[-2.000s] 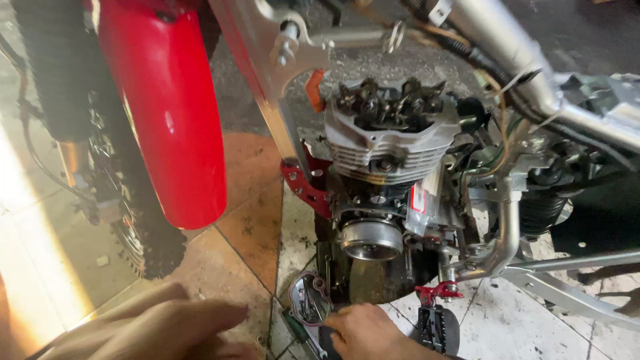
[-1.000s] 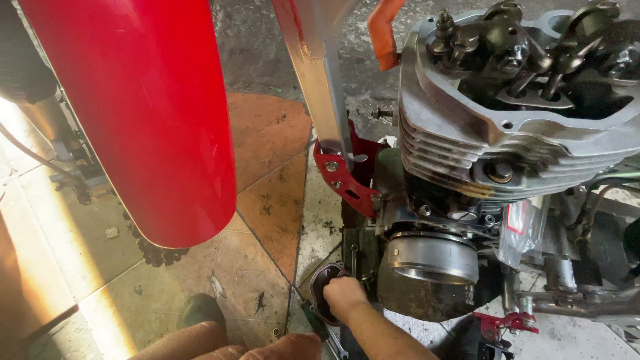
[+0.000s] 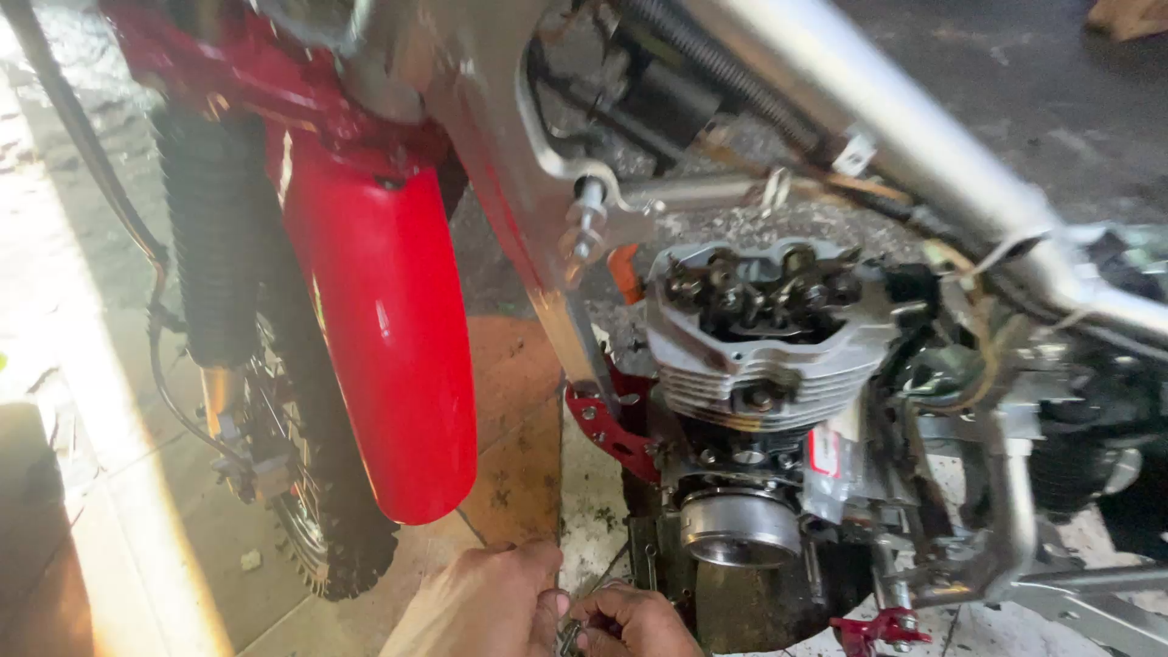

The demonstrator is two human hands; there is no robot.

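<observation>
At the bottom middle, my left hand (image 3: 488,598) and my right hand (image 3: 630,620) meet, with a small metal part (image 3: 570,634) between their fingertips; its exact kind is unclear. Up and to the right of them stands a motorcycle engine, its cylinder head (image 3: 762,347) open at the top with the valve gear exposed. Below the head's cooling fins, a round silver metal housing (image 3: 739,527) faces forward. A small clear plastic packet (image 3: 826,465) with a red-edged label rests against the engine's side.
A red front fender (image 3: 392,365) hangs over the knobbly front tire (image 3: 351,547) at left. The silver frame tube (image 3: 903,100) crosses the upper right. A red bracket (image 3: 607,424) joins the frame beside the engine. A red footpeg mount (image 3: 881,630) sits low at right.
My right hand was down at a small container of metal parts beside the engine; now it is against my left hand, with a small part between them. The view has pulled back.
</observation>
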